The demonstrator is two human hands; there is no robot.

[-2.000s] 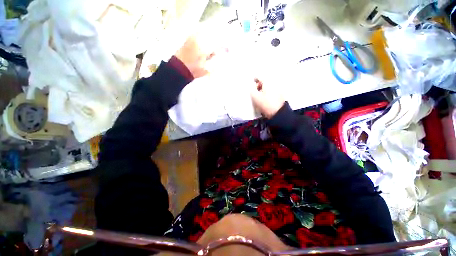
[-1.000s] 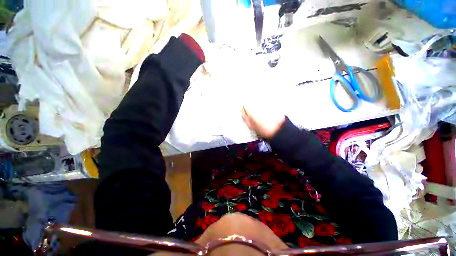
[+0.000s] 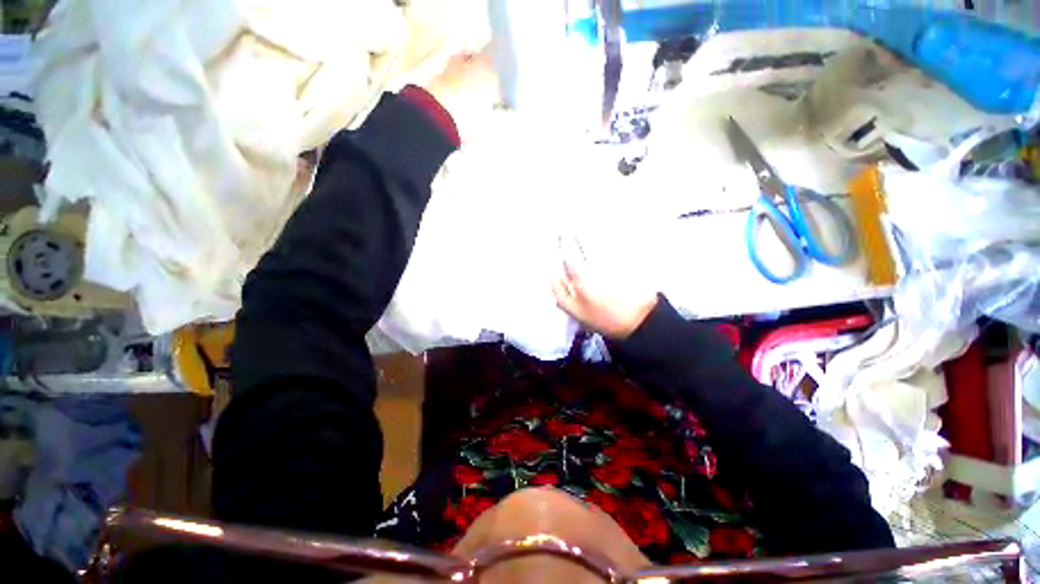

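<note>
A white garment piece [image 3: 485, 268] lies on the table in front of me, strongly overexposed, its lower edge hanging over the table's front edge. My right hand [image 3: 604, 294] rests on the cloth's right part, fingers pointing up-left; its fingertips fade into the glare. My left hand [image 3: 462, 86] is stretched out to the upper left, left of the machine head, mostly washed out by light; its grip cannot be made out. The presser foot and needle area [image 3: 627, 137] shows as small dark parts beyond my right hand.
Blue-handled scissors [image 3: 801, 234] lie right of the needle. A yellow-edged tray [image 3: 874, 226] with clear plastic [image 3: 969, 228] is farther right. A large cream cloth heap [image 3: 194, 148] fills the left. A red basket [image 3: 798, 333] and hanging white strips [image 3: 878, 382] are below right.
My left arm has reached farther up and away since the first frame. My right hand has shifted slightly lower in view. The view has tilted up, showing more of the machine and blue area.
</note>
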